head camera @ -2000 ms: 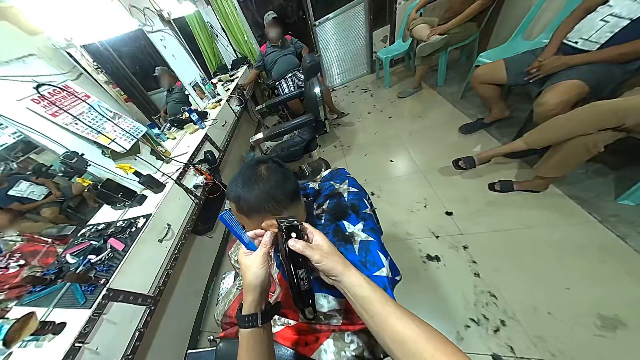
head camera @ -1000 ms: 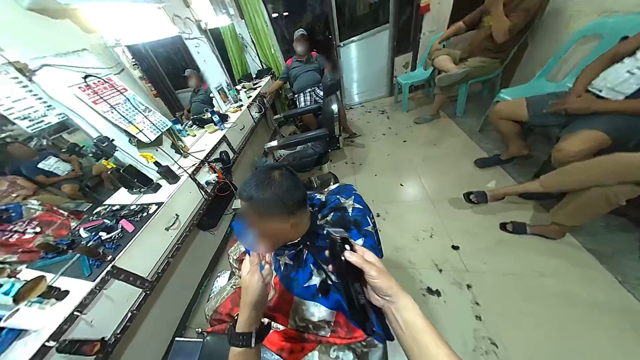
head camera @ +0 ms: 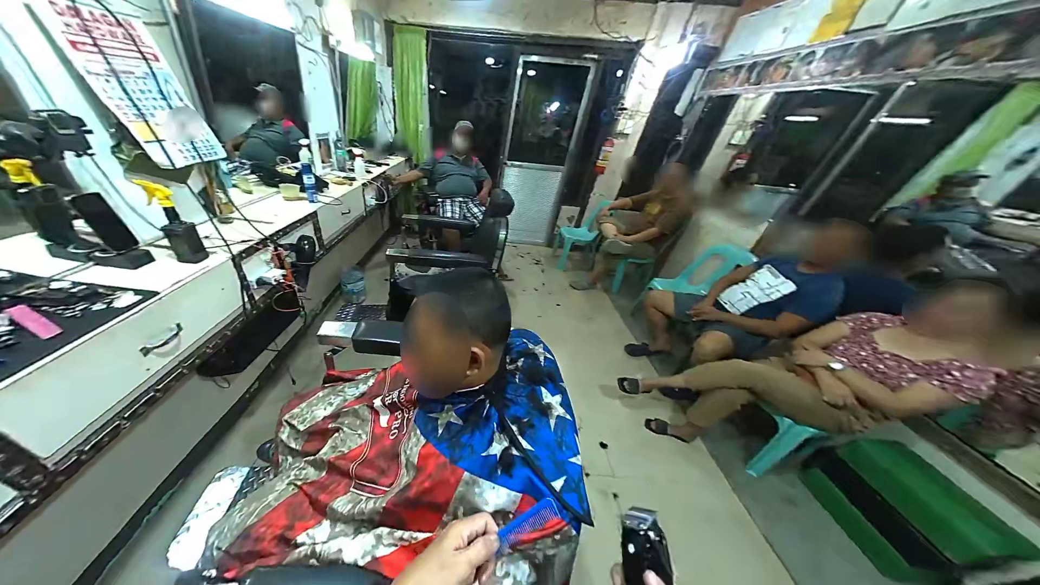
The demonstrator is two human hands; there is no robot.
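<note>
My left hand [head camera: 455,551] grips a blue comb [head camera: 530,522] low in the view, in front of the barber cape. At the bottom edge, my right hand [head camera: 642,577] holds a black hair clipper [head camera: 646,546] with its metal blade up; only fingertips of that hand show. A person with short dark hair [head camera: 479,301] sits in the middle, head turned to the left, wrapped in a red, white and blue star-patterned cape [head camera: 422,455]. Cut hair lies on the cape. Comb and clipper are both apart from the head.
A white counter [head camera: 195,268] runs along the left with a spray bottle [head camera: 175,223] and a pink comb-like item [head camera: 34,322]. An empty-looking black barber chair [head camera: 479,244] stands beyond. Several people sit on green plastic chairs [head camera: 703,272] at the right; hair clippings lie on the floor.
Both hands have moved down and away from the seated person's head, with comb and clipper lowered. The view has swung up to show more of the room.
</note>
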